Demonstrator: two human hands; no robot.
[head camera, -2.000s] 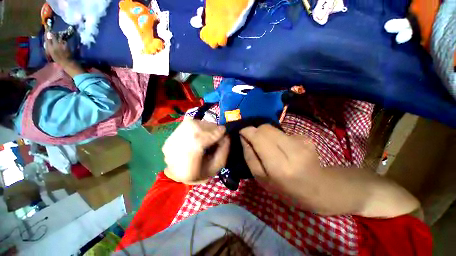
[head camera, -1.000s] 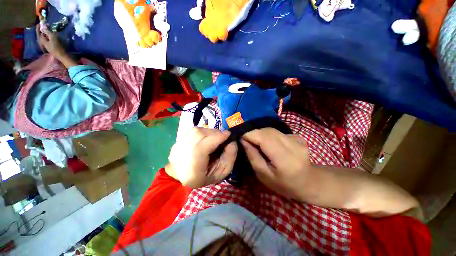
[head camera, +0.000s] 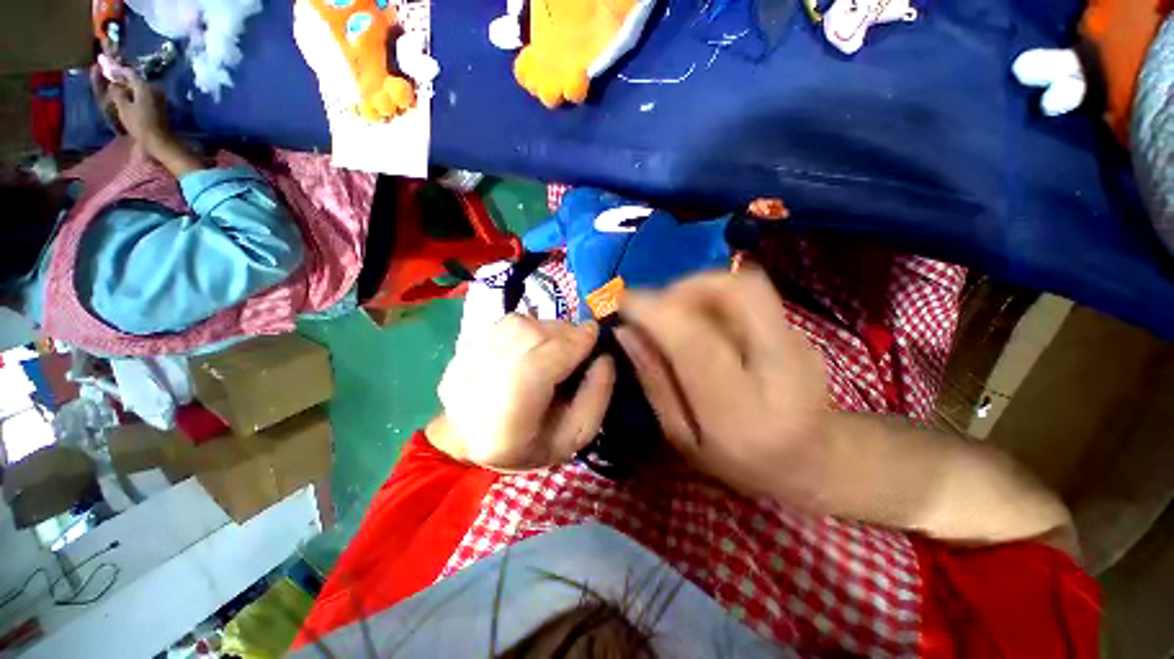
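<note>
The blue plush toy (head camera: 676, 255) lies over my lap just beyond my hands, with a white oval eye patch and a small orange patch. The black plush part (head camera: 627, 418) hangs below it between my hands. My left hand (head camera: 521, 393) pinches the black part's edge between thumb and fingers. My right hand (head camera: 727, 367) is blurred, its fingertips raised beside the orange patch. No needle or thread can be made out at the fingertips, so I cannot tell if the right hand holds one.
The dark blue cloth table (head camera: 515, 135) holds an orange toy body (head camera: 567, 52), an orange sample toy (head camera: 367, 58), white plush pieces (head camera: 1052, 80) and loose thread. A coworker in blue sleeves (head camera: 174, 264) sits at the left. Cardboard boxes (head camera: 258, 386) stand on the green floor.
My right hand has risen from the black part towards the orange patch and its fingers have shifted. My left hand still pinches the black part in about the same place.
</note>
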